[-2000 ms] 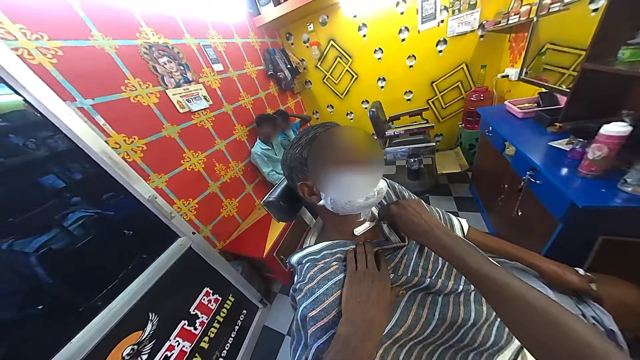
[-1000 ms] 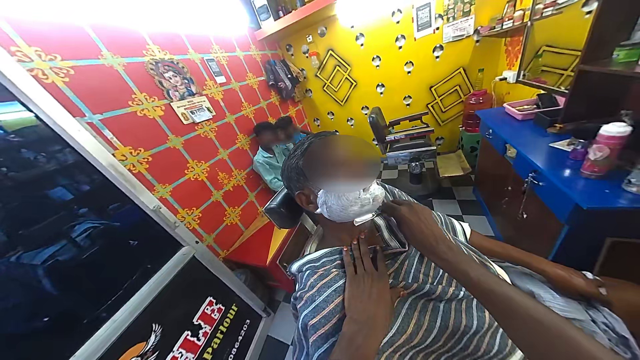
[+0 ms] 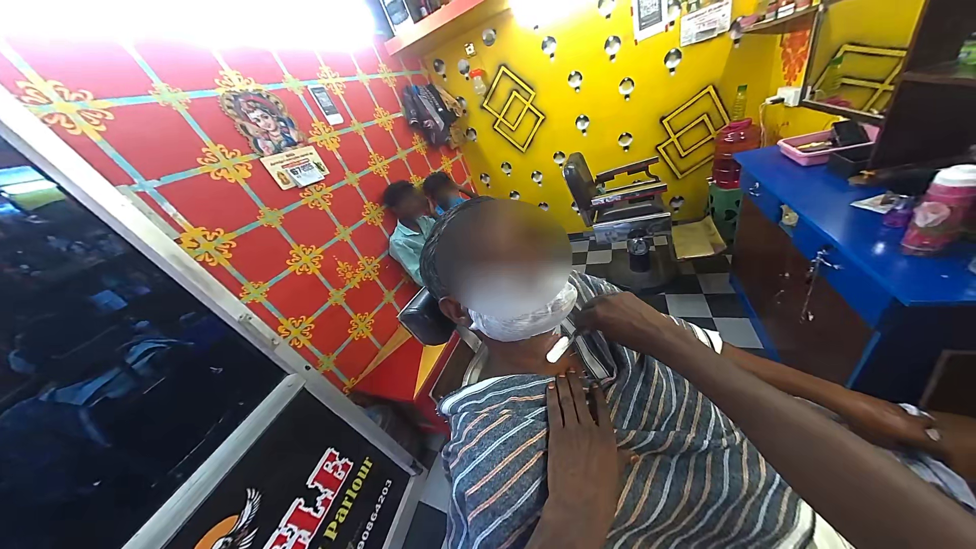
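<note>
A person in a striped shirt (image 3: pixel 526 450) leans back in a chair with a dark headrest (image 3: pixel 428 316). White lather (image 3: pixel 522 316) covers the jaw and chin. My right hand (image 3: pixel 616 313) is closed around a small tool at the person's collar. Its white, lather-coated end (image 3: pixel 558 349) lies by the lower neck, below the lather; whether it is a brush or a razor cannot be told. My left hand (image 3: pixel 581 435) rests flat on the upper chest, fingertips near the base of the neck, and holds nothing.
A blue counter (image 3: pixel 862 221) on the right bears a pink tray (image 3: pixel 827 143) and a pink-and-white canister (image 3: pixel 939 210). An unoccupied barber chair (image 3: pixel 629 206) stands behind. Two people (image 3: pixel 415 221) sit by the red wall. A glass door (image 3: pixel 137 305) is at the left.
My right hand with its tool has moved slightly away from the lathered chin, down toward the lower neck, since one second ago. My left hand has stayed on the chest.
</note>
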